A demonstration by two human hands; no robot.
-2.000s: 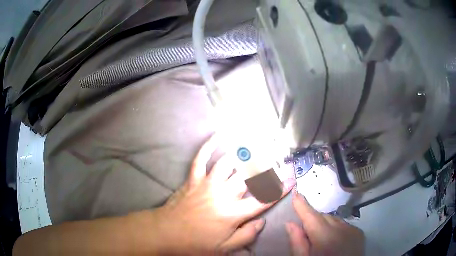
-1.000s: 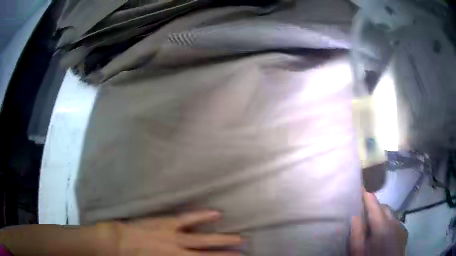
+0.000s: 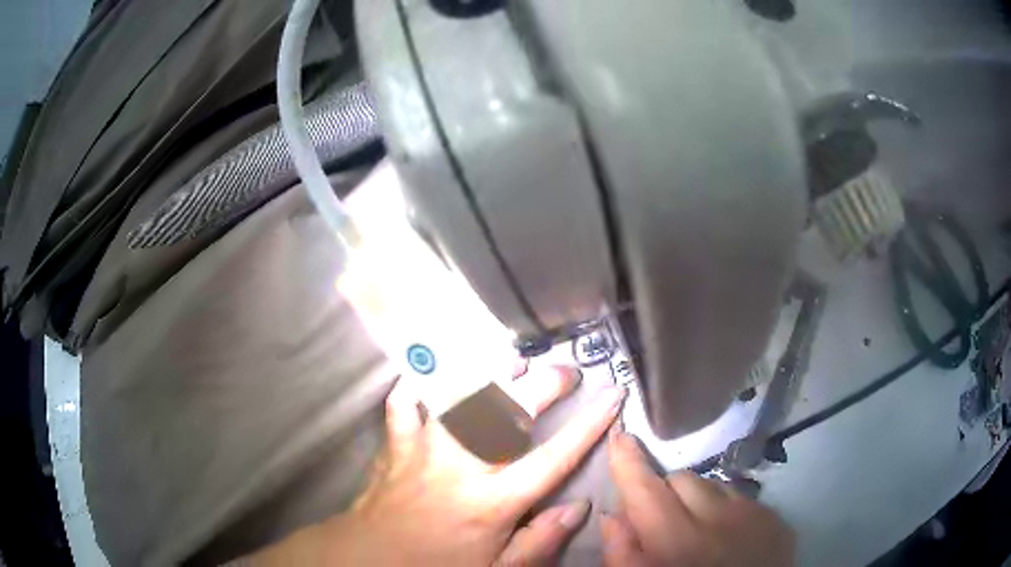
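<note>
The brown-khaki cloth (image 3: 238, 377) lies spread left of the machine head (image 3: 710, 188), with a grey fine-striped piece (image 3: 249, 177) at its upper part. My left hand (image 3: 466, 493) rests on the cloth with fingers spread, its fingertips close to the metal presser parts (image 3: 593, 346). A glare-lit attachment with a round blue mark (image 3: 420, 358) partly covers this hand. My right hand (image 3: 687, 509) is at the cloth's right edge, thumb on top and the other fingers along the edge. Their undersides are hidden. The needle cannot be made out.
A pale tube (image 3: 297, 122) curves down to the attachment. Green loops (image 3: 937, 288) lie right of the head, beside a ridged pale part (image 3: 859, 210). A dark cord (image 3: 854, 393) crosses the white table (image 3: 876, 465). The white table edge (image 3: 69, 443) shows at far left.
A second ago my left hand lay farther left on the cloth, away from the machine; now it is beside the presser parts. The view has shifted, and the machine head fills more of it.
</note>
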